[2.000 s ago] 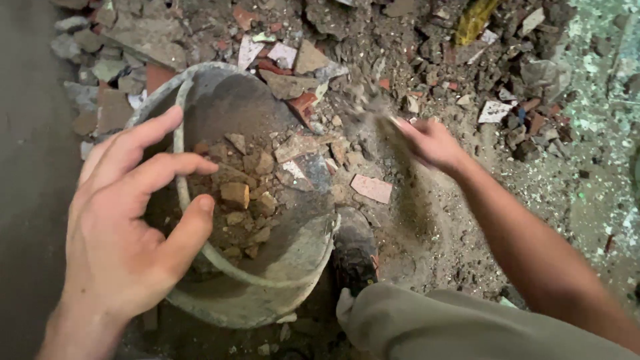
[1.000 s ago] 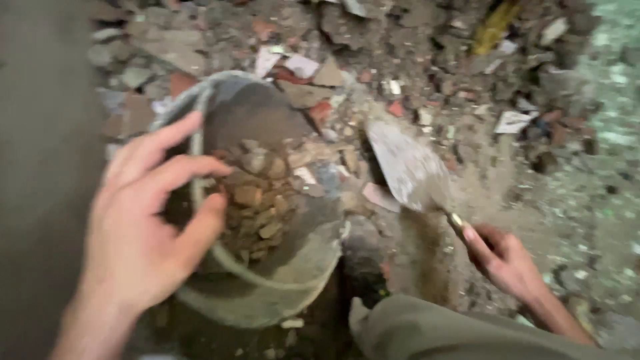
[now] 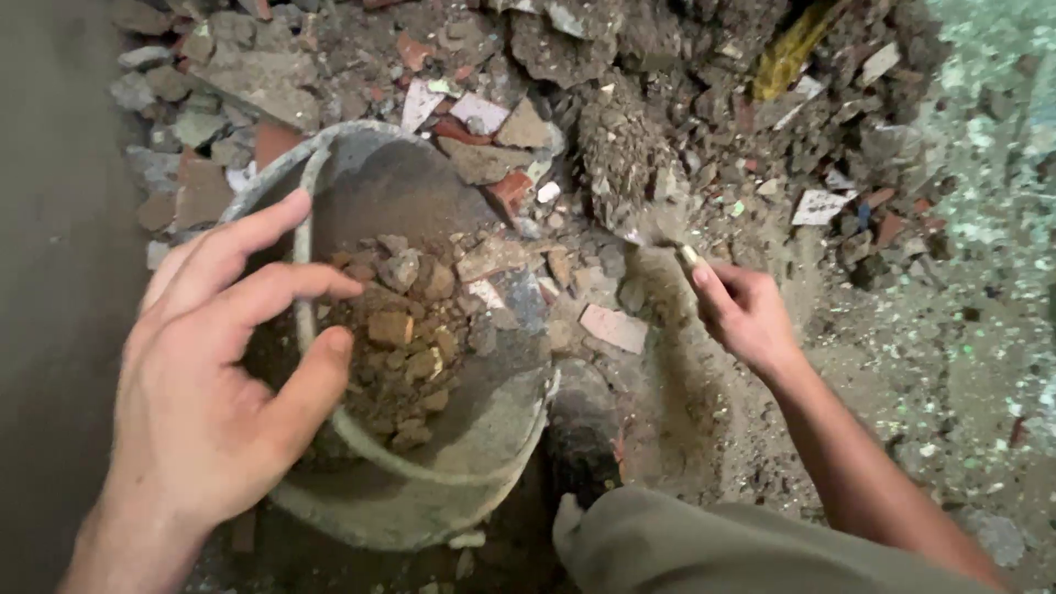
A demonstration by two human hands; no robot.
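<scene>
A grey bucket (image 3: pixel 412 511) lies tipped toward the rubble, with dirt and broken stones (image 3: pixel 404 330) inside. Over its left side is my left hand (image 3: pixel 223 355), fingers spread, fingertips beside the curved bucket handle (image 3: pixel 305 247); whether they touch it is hard to tell. My right hand (image 3: pixel 747 313) is closed around the handle of a trowel (image 3: pixel 689 254), right of the bucket. The trowel's blade is mostly covered by a heap of loose debris (image 3: pixel 631 165).
Rubble with broken tile pieces (image 3: pixel 615 328) spreads beyond the bucket. A yellow plastic scrap (image 3: pixel 788 54) lies at the upper right. My shoe (image 3: pixel 584 429) and trousered leg (image 3: pixel 709 536) are close to the bucket's right side. A grey surface runs along the left edge.
The trowel, whose bare blade showed one second ago, has moved up and away into the debris with my right hand. My left hand stays over the bucket.
</scene>
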